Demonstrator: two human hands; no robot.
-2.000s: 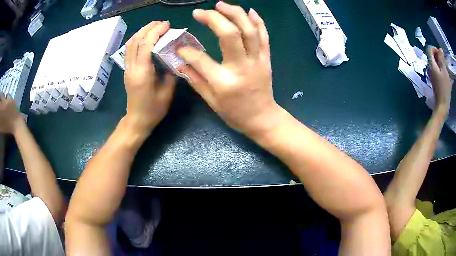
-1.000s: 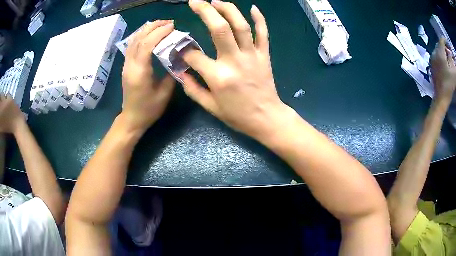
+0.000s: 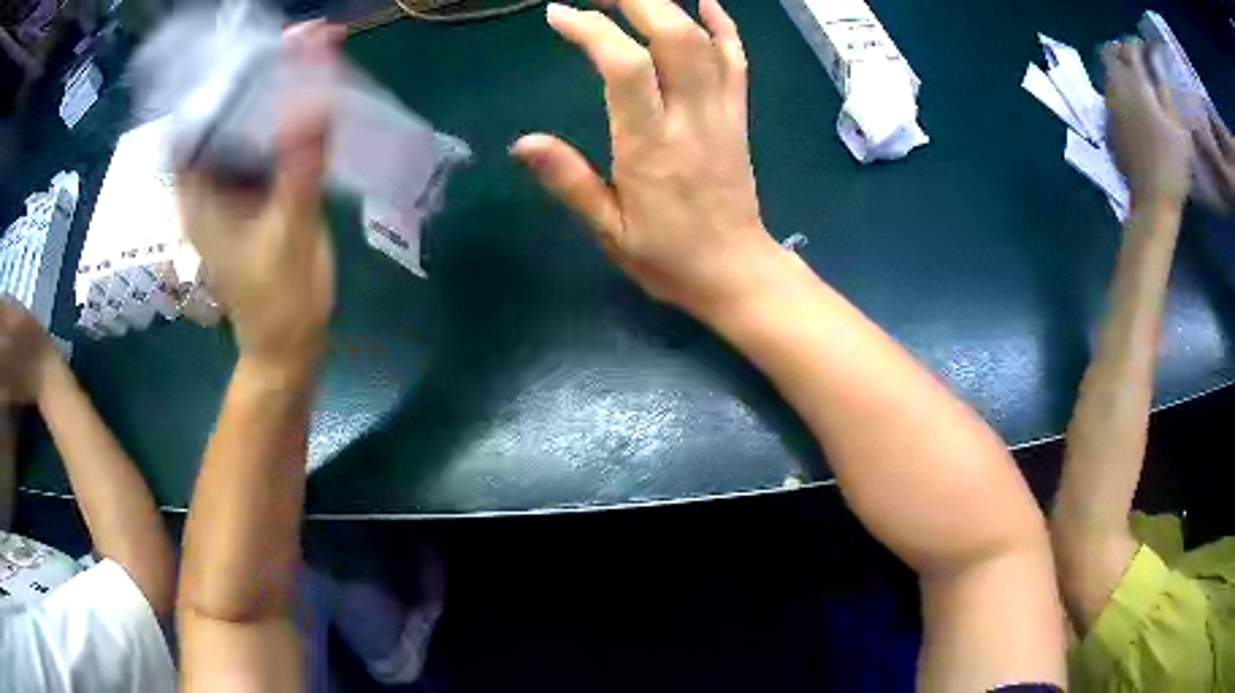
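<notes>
My left hand (image 3: 271, 230) is at the upper left, blurred, and holds a white carton (image 3: 373, 146) with loose flaps at its right end, one hanging down. A blurred whitish bulk shows above the left fingers; I cannot tell whether it is part of the carton. My right hand (image 3: 677, 176) is at the upper middle, palm down, fingers and thumb spread, empty and apart from the carton. The carton stack (image 3: 129, 230) lies at the left, partly hidden by my left hand and what it holds.
Another carton (image 3: 860, 61) with a crumpled whitish end lies at the back, right of my right hand. A paper scrap (image 3: 794, 242) lies by my right wrist. Paper slips (image 3: 1077, 102) lie at the right beside a neighbour's hands. Another person's hand and more cartons (image 3: 38, 244) are at the far left.
My left hand has swung left with the carton, towards the stack, and the carton has turned. My right fingers have left the carton opening and are spread. The right neighbour's hand has shifted.
</notes>
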